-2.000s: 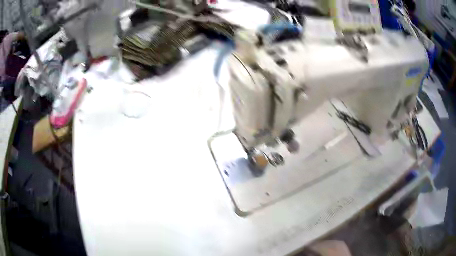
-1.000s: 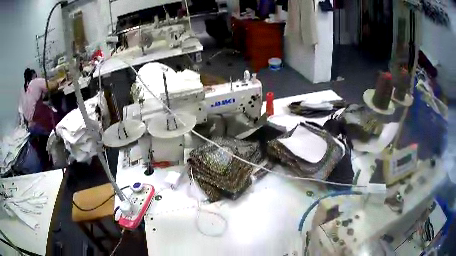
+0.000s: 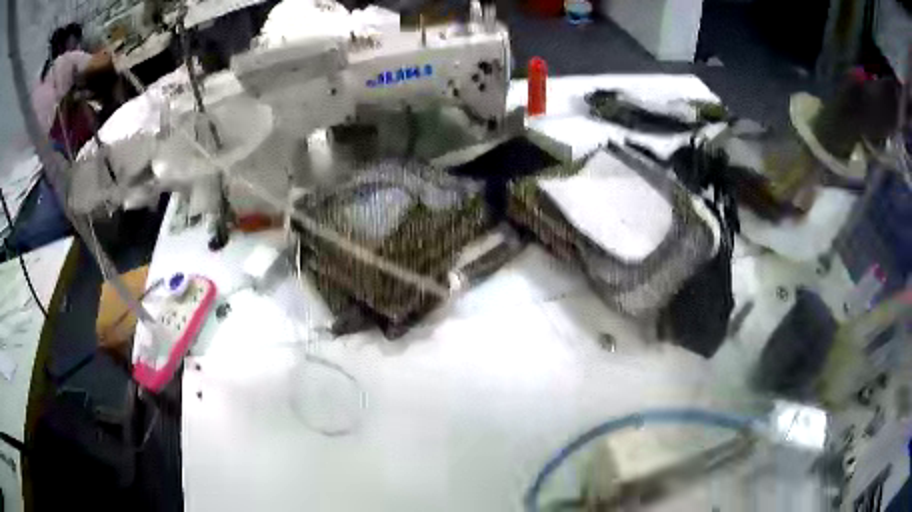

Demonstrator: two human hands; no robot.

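No hand of mine is in view. A folded stack of brown-gold speckled cut pieces [image 3: 400,250] lies on the white machine table [image 3: 260,450], left of centre. To its right lies another speckled stack [image 3: 650,270] with a white paper pattern [image 3: 615,205] on top and dark cloth [image 3: 700,310] under its right side. The near sewing machine [image 3: 660,460] is cut off at the bottom right and blurred, with a blue hose [image 3: 640,418] curving over it.
A second sewing machine [image 3: 420,75] with blue lettering stands behind the stacks. An orange-red cone [image 3: 537,88] stands beside it. A pink-edged power strip [image 3: 175,335] lies at the table's left edge. A person [image 3: 70,85] is at the far left.
The view has tilted down and come closer to the table. The stacks appear higher and larger, and the near machine sits lower in the picture. The stacks keep their arrangement.
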